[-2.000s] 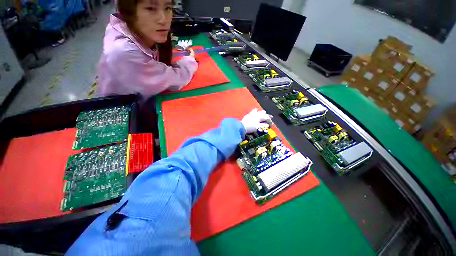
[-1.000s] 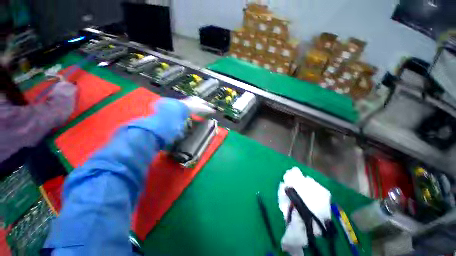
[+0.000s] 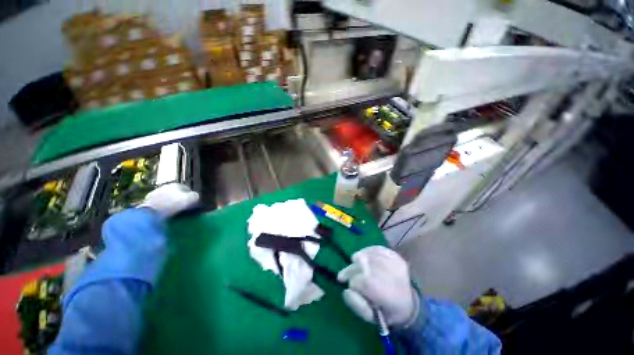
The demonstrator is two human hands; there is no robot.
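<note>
My left hand [image 3: 170, 199], white-gloved, is at the near edge of a power board [image 3: 148, 173] on the conveyor; its fingertips are blurred and its grip is unclear. My right hand [image 3: 381, 283], also gloved, holds a white marker pen [image 3: 381, 322] with a blue end pointing down. Its fingers also touch the end of a black brush handle [image 3: 323, 272]. The brush lies across a crumpled white cloth [image 3: 283, 216]. A thin dark stick [image 3: 257, 299] and a small blue piece [image 3: 295, 335] lie on the green mat [image 3: 201, 284].
Another power board [image 3: 64, 201] sits on the conveyor at left. One more board [image 3: 40, 308] is on the red mat [image 3: 10, 295]. A yellow-and-blue pen [image 3: 338, 215] and a dispenser bottle [image 3: 346, 184] stand beyond the cloth. White machine frames [image 3: 486, 66] rise at right.
The view has swung right. My left hand has left the board on the red mat and is at the conveyor board. My right hand has come into view at the brush handle.
</note>
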